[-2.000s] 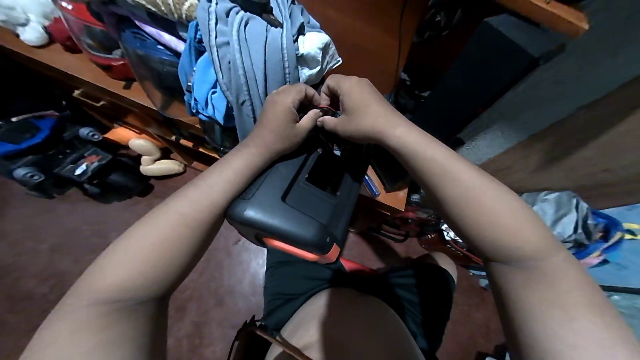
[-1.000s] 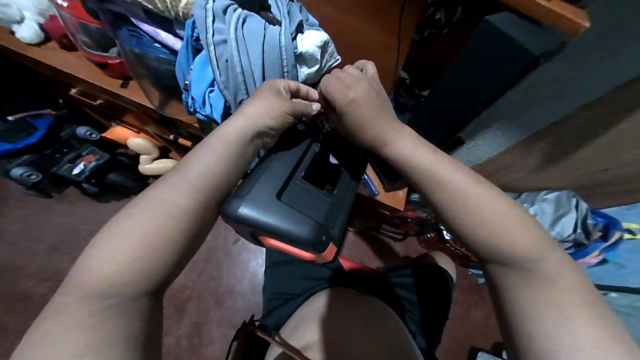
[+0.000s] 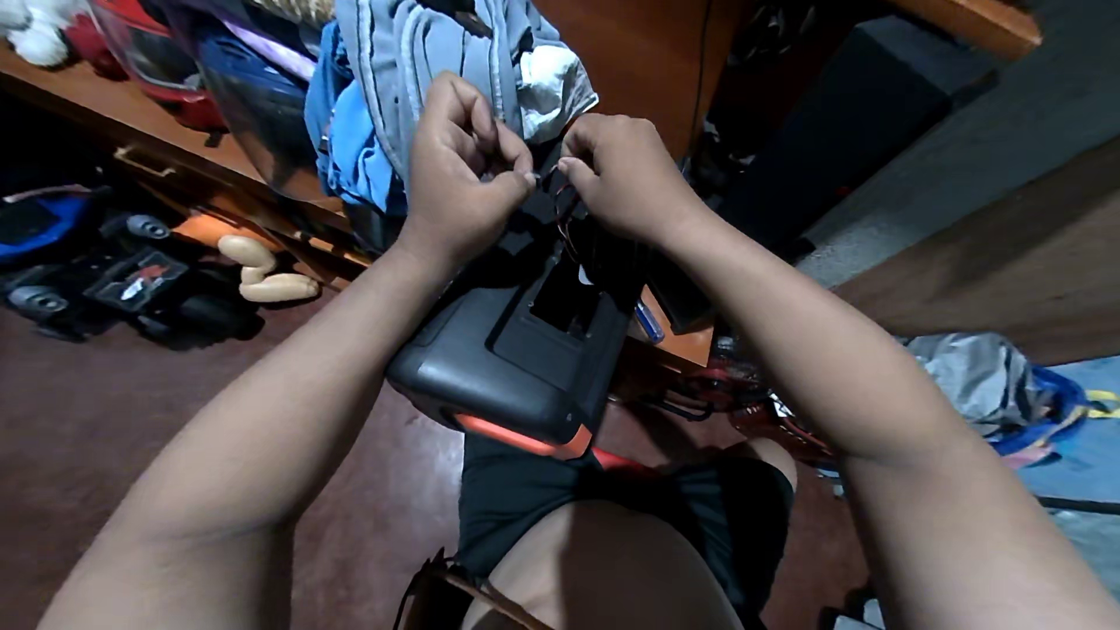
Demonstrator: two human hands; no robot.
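A black plastic case with an orange-red edge strip (image 3: 472, 367) lies across the middle, over my lap, with a dark rectangular opening (image 3: 564, 302) in its top. Thin dark and red wires (image 3: 567, 219) rise from it. Above its far part, my left hand (image 3: 468, 157) pinches something tiny, perhaps a wire end, between thumb and index finger. Close on its right, my right hand (image 3: 621, 175) pinches a thin wire between thumb and forefinger. A small gap separates the fingertips. What joins the wires inside the case is too dark to tell.
A grey-blue backpack (image 3: 376, 70) and blue cloth (image 3: 354, 140) lie beyond my left hand. A blue cylindrical object (image 3: 648, 322) rests on a wooden surface right of the case. A toy vehicle (image 3: 131, 280) stands on the floor at left, below a wooden drawer (image 3: 166, 162).
The hands were touching or nearly so two seconds ago; now a small gap lies between their fingertips. My left hand has turned, with its curled fingers raised.
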